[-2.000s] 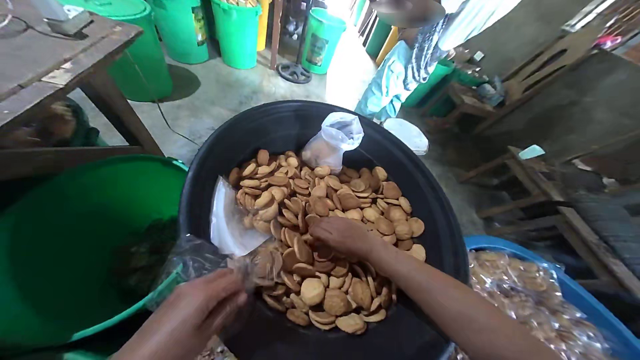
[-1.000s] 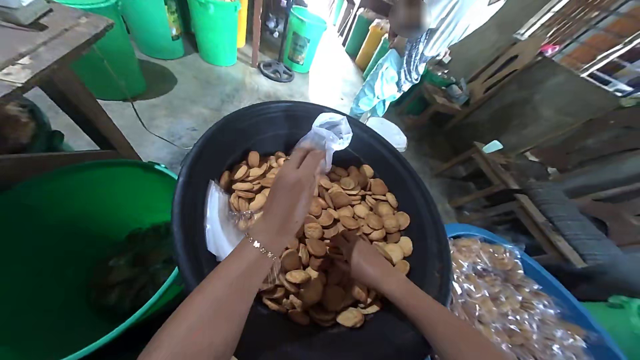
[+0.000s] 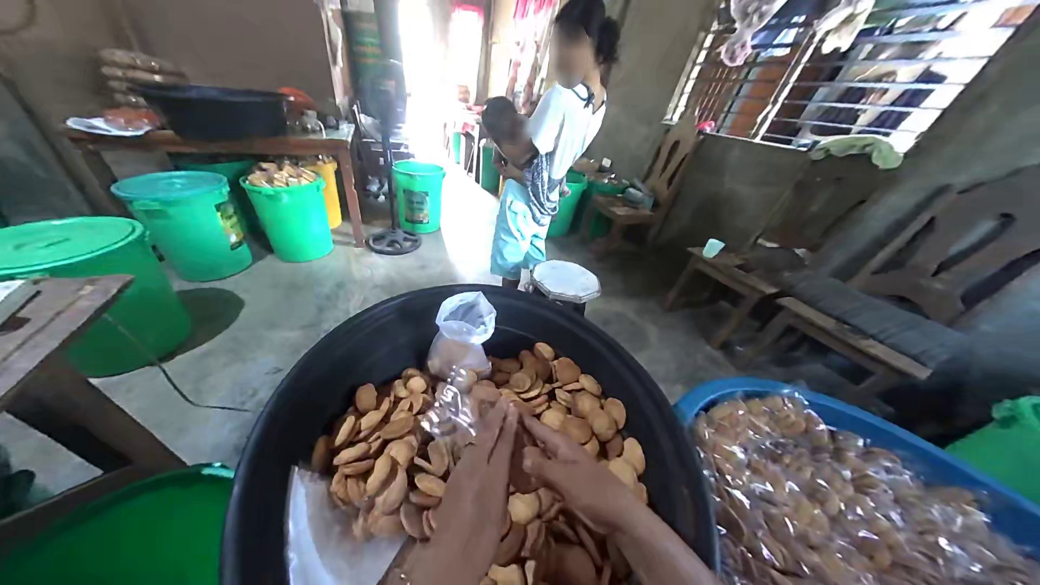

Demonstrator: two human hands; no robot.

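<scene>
A black plastic tub (image 3: 280, 406) holds a heap of round brown biscuits (image 3: 390, 455). Over the heap, my left hand (image 3: 475, 487) and my right hand (image 3: 573, 475) meet at the fingertips on a clear plastic bag (image 3: 455, 406), which sticks out to the left of the fingers. How much the bag holds is hidden by my hands. An open translucent bag (image 3: 463, 333) with pale contents stands at the tub's far side. Flat clear plastic bags (image 3: 329, 528) lie inside the tub's near left wall.
At right is a blue tub (image 3: 707, 394) of bagged biscuits. A green bin (image 3: 162, 520) and a wooden table (image 3: 65, 325) stand at left. Beyond the black tub are a stool (image 3: 566, 280) and a person (image 3: 561, 122) carrying a child (image 3: 508, 134). Wooden benches (image 3: 861, 333) line the right.
My left hand has left the open translucent bag, where it was a second ago, and come together with my right hand. The view has tilted up.
</scene>
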